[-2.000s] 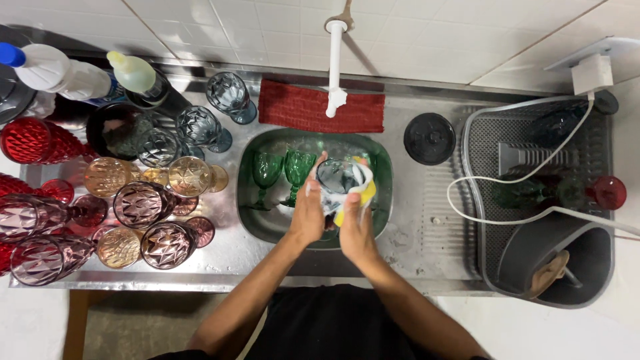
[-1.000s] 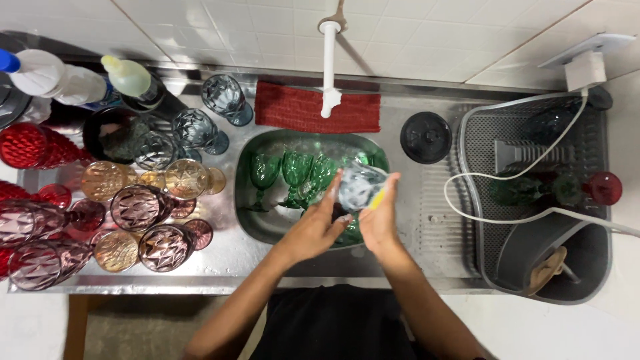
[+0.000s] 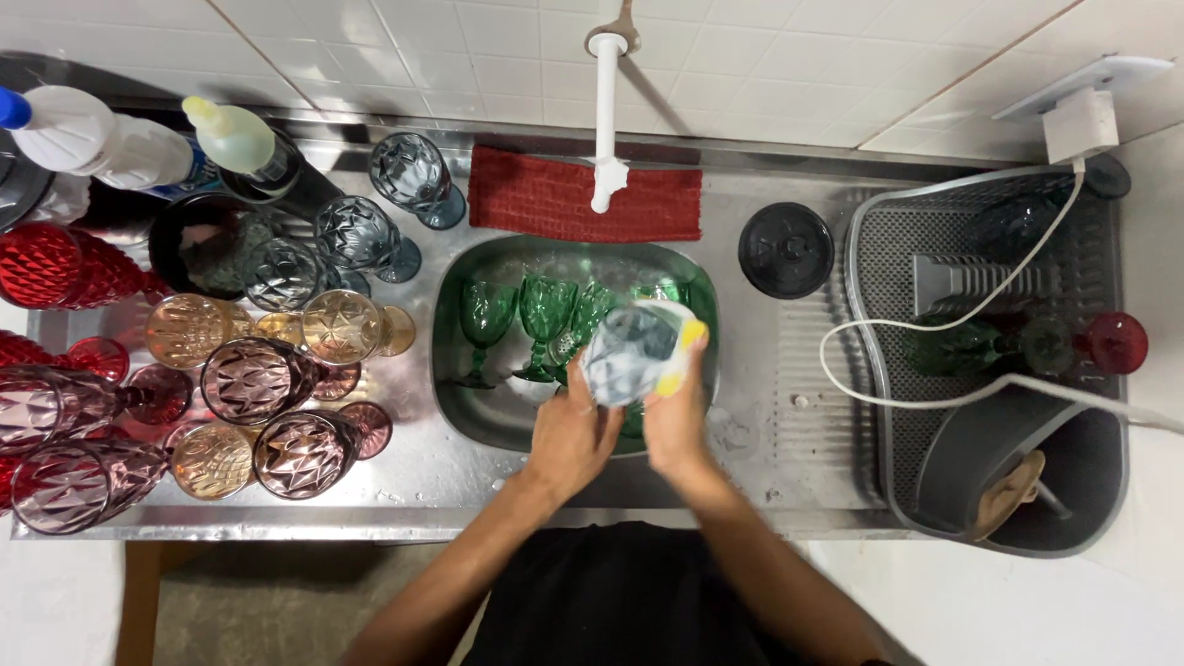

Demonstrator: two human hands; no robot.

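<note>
Over the sink basin (image 3: 462, 407), my left hand (image 3: 575, 430) grips a soapy blue-grey glass goblet (image 3: 624, 356) from below left. My right hand (image 3: 677, 407) presses a yellow sponge (image 3: 684, 356) with white foam against the goblet's right side. The goblet's stem is hidden by my hands. Several green glass goblets lie in the basin, among them one at the left (image 3: 487, 310) and one beside it (image 3: 546, 305). Above the basin hangs a white faucet (image 3: 606, 120), with a red cloth (image 3: 518, 194) behind the basin.
Left on the steel counter stand blue-grey goblets (image 3: 407, 171), amber goblets (image 3: 342, 326), purple goblets (image 3: 305, 453), red goblets (image 3: 42, 265) and bottles (image 3: 236, 139). A round black lid (image 3: 785, 250) lies right of the basin, near a grey dish rack (image 3: 865, 277) crossed by a white cable (image 3: 971, 401).
The goblet and both hands have shifted and turned over the basin. The sponge shows more plainly at the goblet's right than one second ago.
</note>
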